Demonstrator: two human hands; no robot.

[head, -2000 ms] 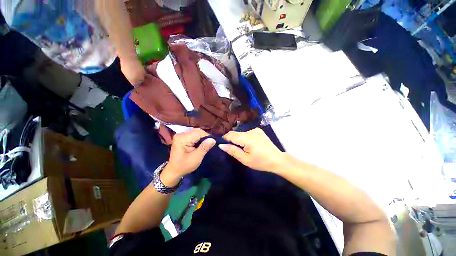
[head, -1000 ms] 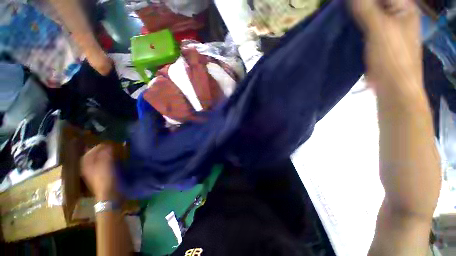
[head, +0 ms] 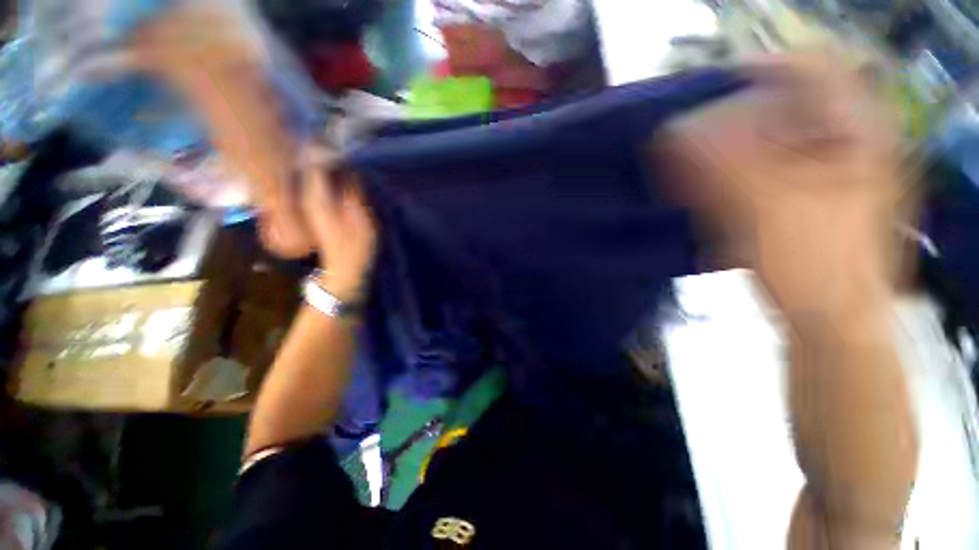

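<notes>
A navy garment (head: 537, 193) is stretched between my two hands, across the middle of the view, with folds hanging down at its left part. My left hand (head: 341, 228), with a metal watch on the wrist, holds its left end. My right hand (head: 778, 150) is blurred by motion and holds its right end, higher and nearer to the camera. The fingertips of both hands are hard to make out.
Another person's arm (head: 231, 107) reaches down at the upper left, close to my left hand. A green stool (head: 451, 97) shows behind the garment. Cardboard boxes (head: 102, 349) stand at the left. A white table (head: 730, 397) runs along the right.
My left hand has moved up and to the right with the garment end. My right hand has come lower. The garment now spans nearly level and hides the brown-and-white garments.
</notes>
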